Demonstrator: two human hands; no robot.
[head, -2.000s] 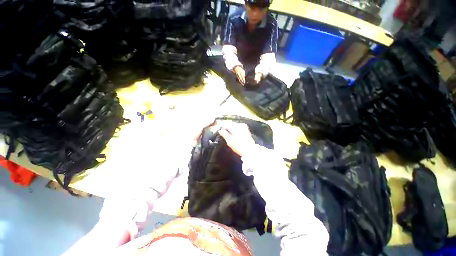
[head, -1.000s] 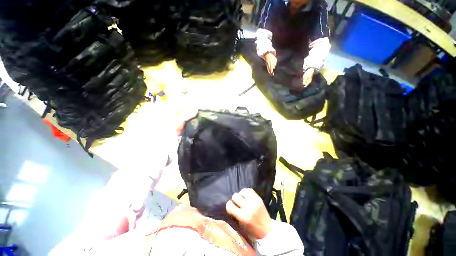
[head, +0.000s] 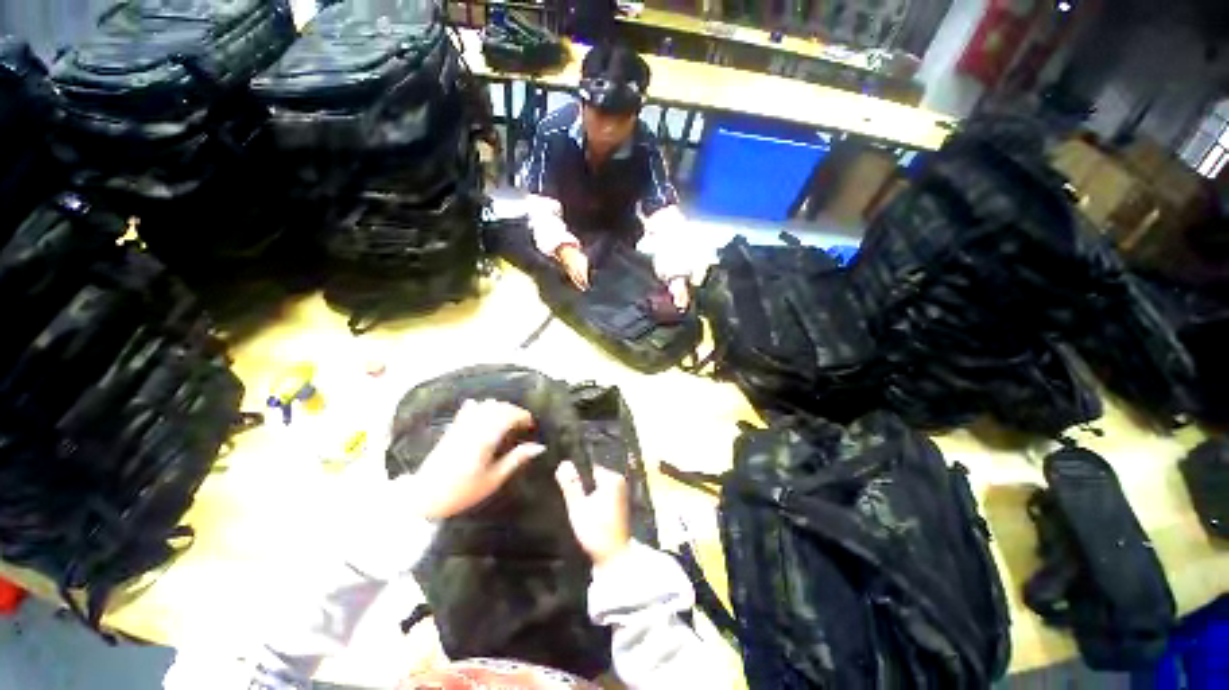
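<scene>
A dark camouflage backpack (head: 519, 566) lies on the pale yellow table in front of me, its top pointing away. Its camouflage front panel is up over the opening, and the inside does not show. My left hand (head: 475, 461) lies across the upper part of the panel, thumb and fingers apart, holding nothing visible. My right hand (head: 593, 510) is at the upper right part of the bag, beside the panel's edge. Its fingertips touch the fabric, but whether they pinch it is unclear. The two hands are a short distance apart.
Backpack stacks stand at the left (head: 101, 404) and far right (head: 970, 270). A backpack (head: 863, 553) and a small dark bag (head: 1098, 559) lie to my right. A coworker (head: 607, 175) handles another backpack (head: 627, 303). A small yellow-and-blue item (head: 294, 394) lies left.
The backpack was open with its black lining showing; its front panel is now up. My left hand has moved onto the panel, and my right hand has moved up from the lining. The view has shifted.
</scene>
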